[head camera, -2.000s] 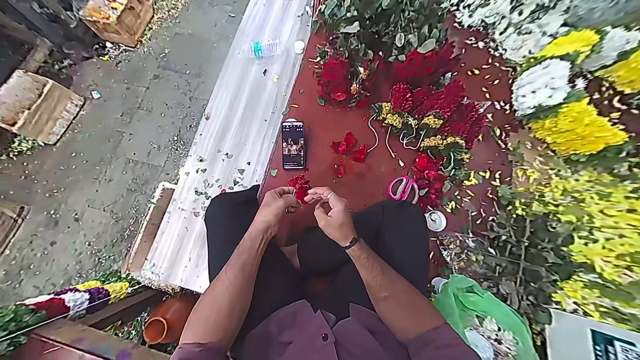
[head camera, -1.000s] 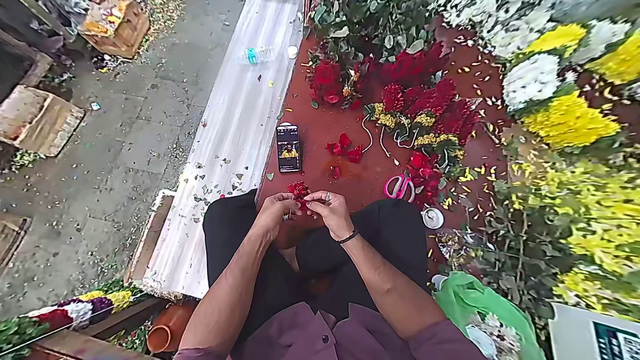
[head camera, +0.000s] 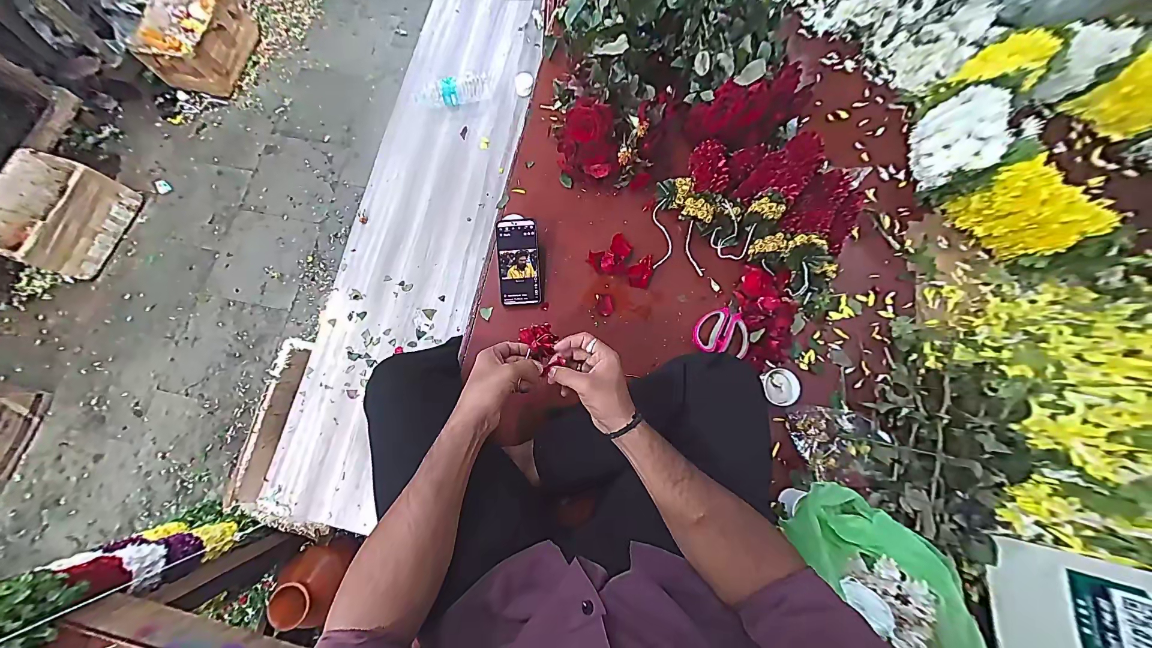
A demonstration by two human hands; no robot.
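Observation:
Over my lap, my left hand [head camera: 506, 373] and my right hand [head camera: 587, 371] meet around a small bunch of red petals [head camera: 538, 340]. The fingertips of both pinch it; my right fingers also touch a red piece just below. What passes between the fingertips is too small to make out. Beyond them a smartphone [head camera: 518, 261] with a lit screen lies on the red surface [head camera: 576, 216]. Loose red petals [head camera: 614, 256] lie to its right. Pink-handled scissors [head camera: 720, 332] rest near my right knee, beside a red flower cluster [head camera: 763, 310].
Red and yellow flower strings [head camera: 783, 189] with white threads and red roses [head camera: 589, 135] lie ahead. White and yellow blooms [head camera: 1030, 207] fill the right. A small round container [head camera: 780, 387] and a green plastic bag [head camera: 837, 522] sit at right. A plastic bottle [head camera: 454, 90] lies on the white corrugated sheet [head camera: 405, 180].
My hands stay close together over my lap with the red petals between them, their fingers slightly shifted. Nothing else has plainly moved.

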